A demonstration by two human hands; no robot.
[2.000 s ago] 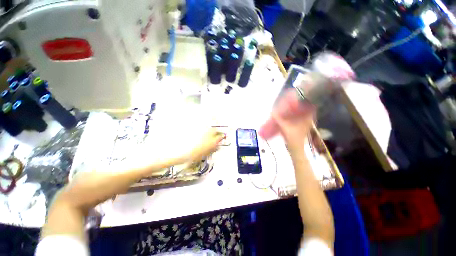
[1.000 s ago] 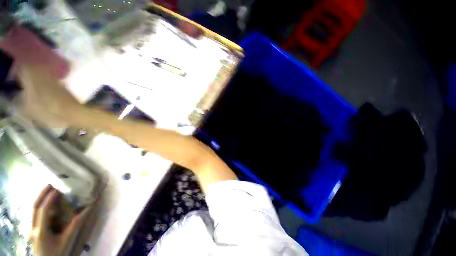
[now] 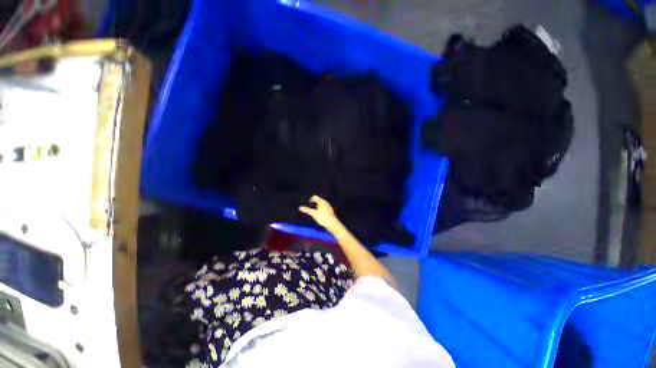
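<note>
A large blue bin (image 3: 180, 162) lies in front of me, holding a heap of dark garment pieces (image 3: 324, 136). My right hand (image 3: 319, 212) is over the bin's near edge, in front of the dark cloth. Its thumb and a finger are apart, and no thing shows in it. Whether the fingertips touch the cloth cannot be told. My left hand is out of the picture.
A dark cloth heap (image 3: 503, 115) lies on the grey floor against the bin's right side. Another blue bin (image 3: 496, 302) is at lower right. The wood-edged table (image 3: 126, 215) is at left, with a smartphone (image 3: 32, 269) on it.
The view has swung right from the table to the bin. My right hand, earlier at the table by a pink object, is now at the bin. My left hand has gone out of view.
</note>
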